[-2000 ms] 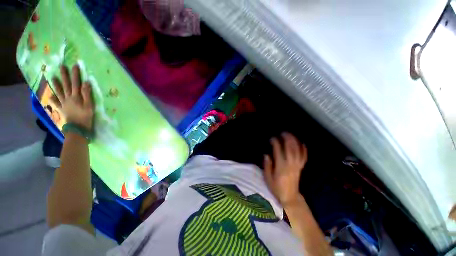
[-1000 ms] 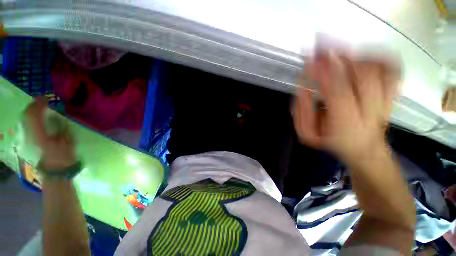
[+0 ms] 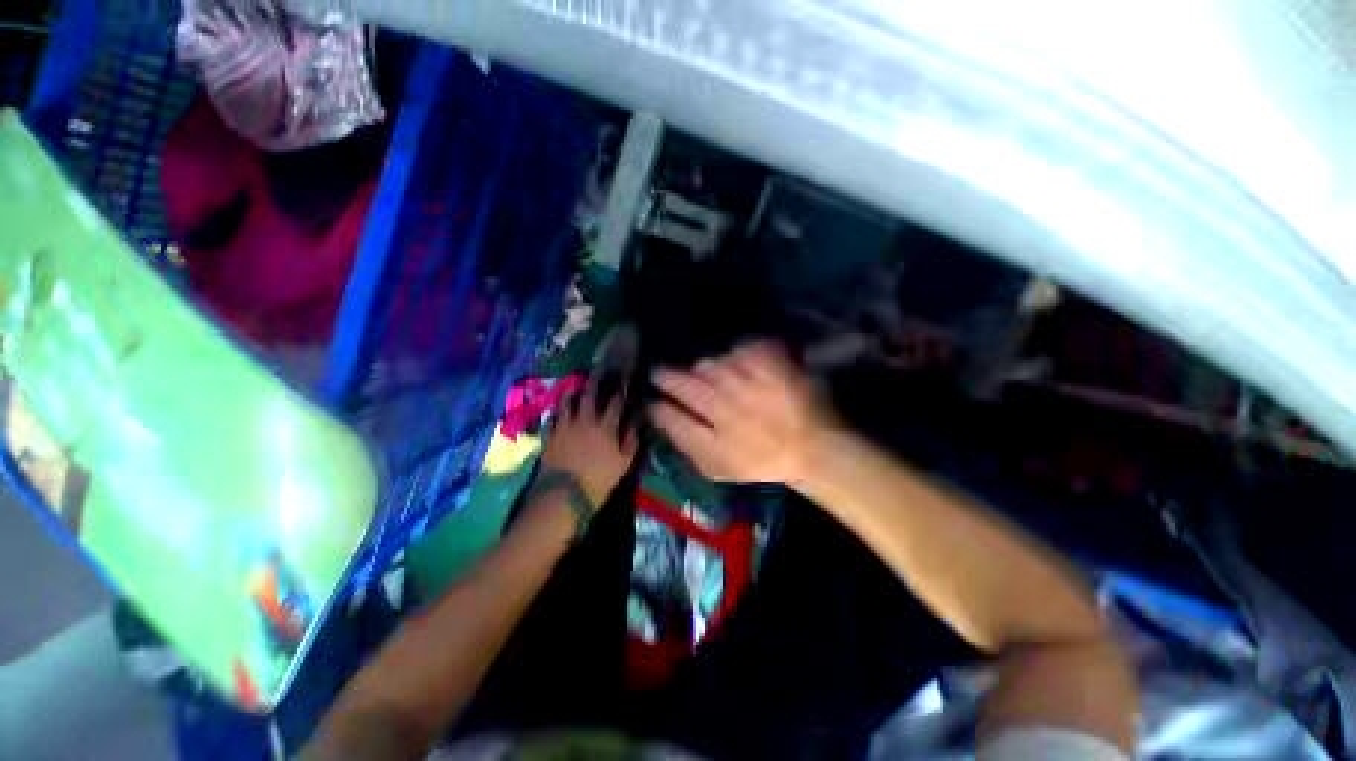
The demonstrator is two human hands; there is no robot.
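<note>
My left hand (image 3: pixel 592 449) is bare, with a band on the wrist, and is low below the table edge, close to a small grey rounded thing (image 3: pixel 617 351). My right hand (image 3: pixel 736 413) is just right of it, blurred, with its fingers bent toward the left one. Both are over dark cloth or shadow, and I cannot tell whether either holds anything. A red-edged piece with a white and grey pattern (image 3: pixel 689 572) shows below my hands.
The white table edge (image 3: pixel 892 164) crosses above. A light green printed lid or stool (image 3: pixel 194 431) lies on the left. A blue slatted basket (image 3: pixel 375 245) holds magenta cloth (image 3: pixel 268 223) and pale pink cloth (image 3: pixel 283 75). Pink scraps (image 3: pixel 533 405) lie near my left hand. Grey-white cloth (image 3: pixel 1234 721) is low right.
My left hand has left the green item and moved right. My right hand has come down from the table edge to beside it. The view has tilted, showing more under the table.
</note>
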